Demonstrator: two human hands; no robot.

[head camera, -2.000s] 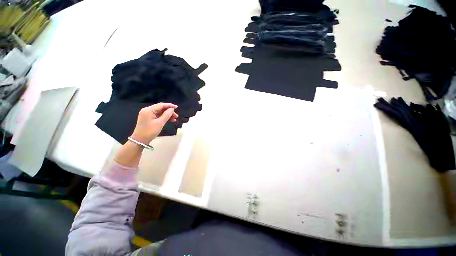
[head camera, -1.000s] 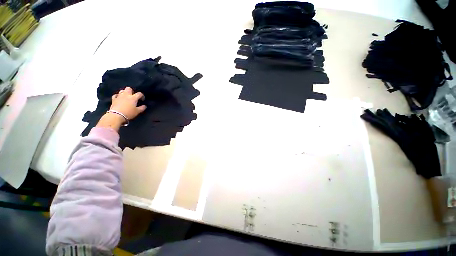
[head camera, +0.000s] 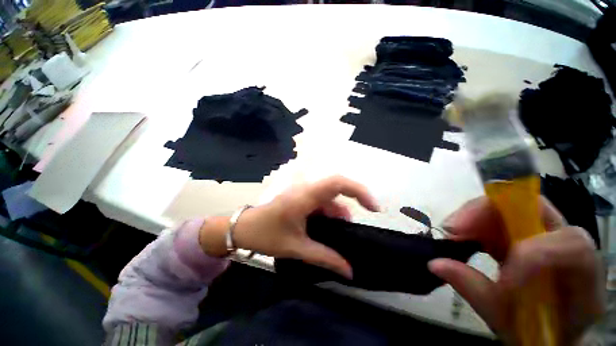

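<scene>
A black fabric piece is held in front of me, above the table's front edge. My left hand grips its left end between thumb and fingers. My right hand pinches its right end and also holds a glue brush with a yellow-orange handle, metal ferrule and pale bristles pointing up and away. The brush is slightly blurred. A staggered stack of black panels lies beyond, with shiny streaked rows at its far part. A loose pile of black panels lies at the left.
A black heap lies at the far right, with black strips partly hidden behind my right hand. A grey-white sheet lies at the left table edge. Yellowish bundles and pale scraps are at the far left.
My left hand has moved from the loose pile to in front of me and now holds a black piece. My right hand has come into view with the brush, also gripping the piece.
</scene>
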